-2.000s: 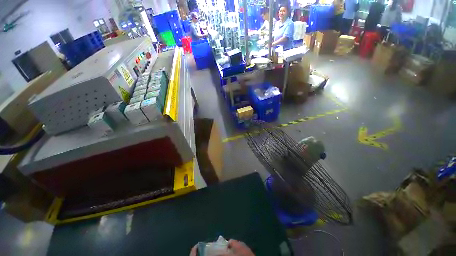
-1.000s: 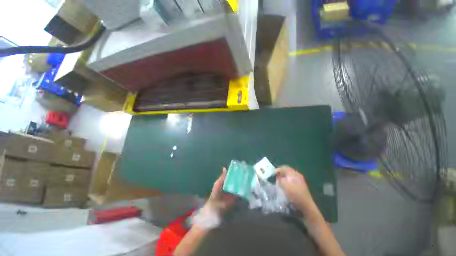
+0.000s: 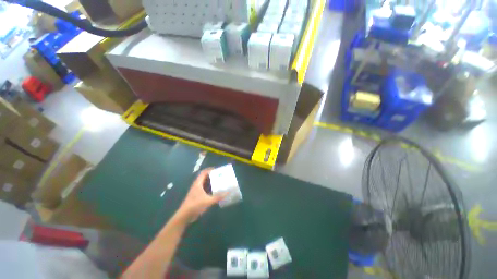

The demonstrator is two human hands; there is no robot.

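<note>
My left hand (image 3: pixel 197 197) reaches in from the lower left, bare, and grips a white product box (image 3: pixel 225 185) by its left side, above the green work table (image 3: pixel 305 212). Thumb and fingers are on the box's edges. Three more white boxes with small dark marks on top stand close together at the table's near edge: one on the left (image 3: pixel 237 262), one in the middle (image 3: pixel 258 264), and one turned slightly on the right (image 3: pixel 278 253). My right hand is out of the picture.
The heat-shrink tunnel's mouth, with dark conveyor (image 3: pixel 199 128) and yellow end guards (image 3: pixel 267 151), borders the table's far edge. Waiting product boxes (image 3: pixel 270 50) stand on the machine. A pedestal fan (image 3: pixel 417 212) is right of the table. White scraps (image 3: pixel 167 188) lie on the table.
Both hands were together over crumpled film and a teal and white box. Now only my left hand shows, farther forward with a box. Three boxes stand at the near edge. The view has shifted.
</note>
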